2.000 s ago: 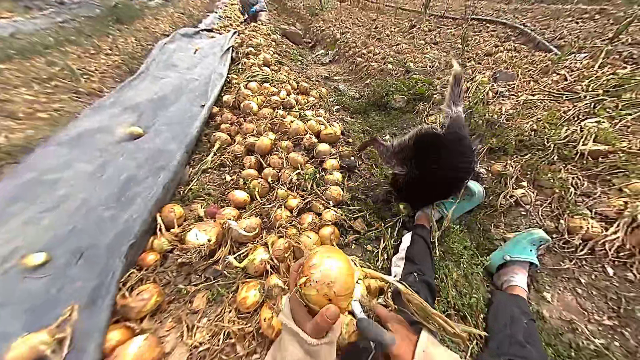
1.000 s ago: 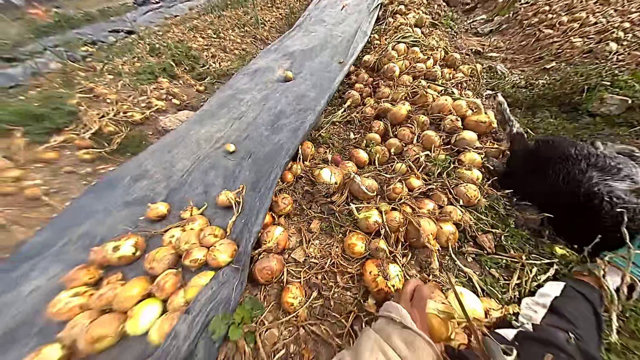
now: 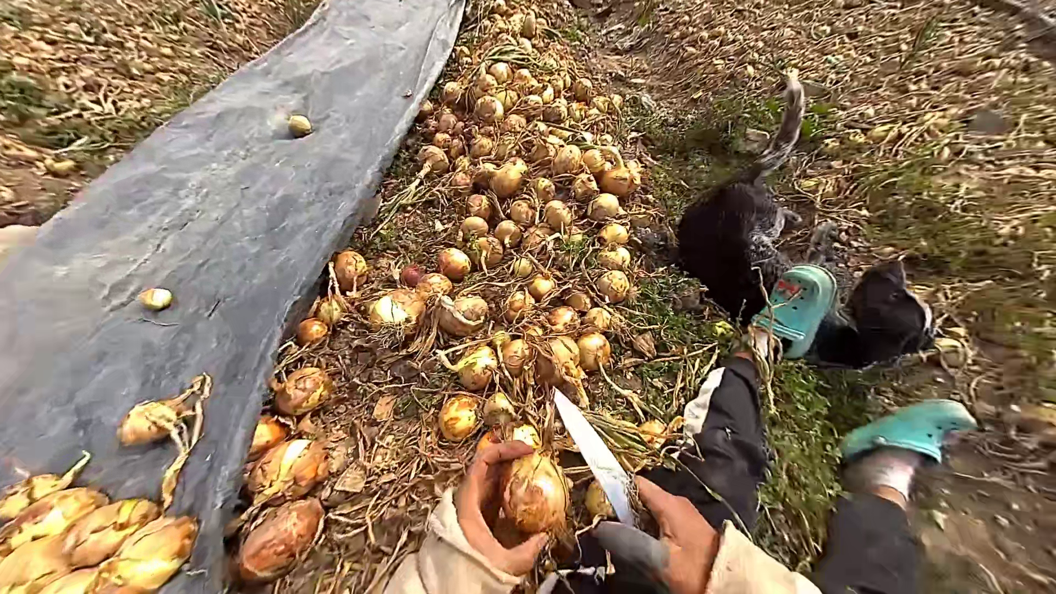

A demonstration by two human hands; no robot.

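Observation:
At the bottom centre, my left hand point(image 3: 495, 516) is wrapped around a yellow-brown onion point(image 3: 535, 492), with its fingers and thumb at the left side and below. Just to the right, my right hand point(image 3: 668, 536) grips a knife; the handle is hidden by the fingers. The knife's blade point(image 3: 592, 454) points up and to the left, close beside the held onion. Something dark grey covers the right thumb. Loose onions point(image 3: 456, 417) with dry leaves lie on the ground right in front of both hands.
A grey sheet point(image 3: 247, 165) runs along the left, with a heap of onions point(image 3: 107, 536) at its near end. A dark animal with a raised tail point(image 3: 726, 239) lies by my teal clogs point(image 3: 799, 305). The row of onions stretches ahead.
The view has swung left and back. The onion with dry leaves between my hands two seconds ago is now a leafless one in my left hand. The animal has lowered itself by my foot.

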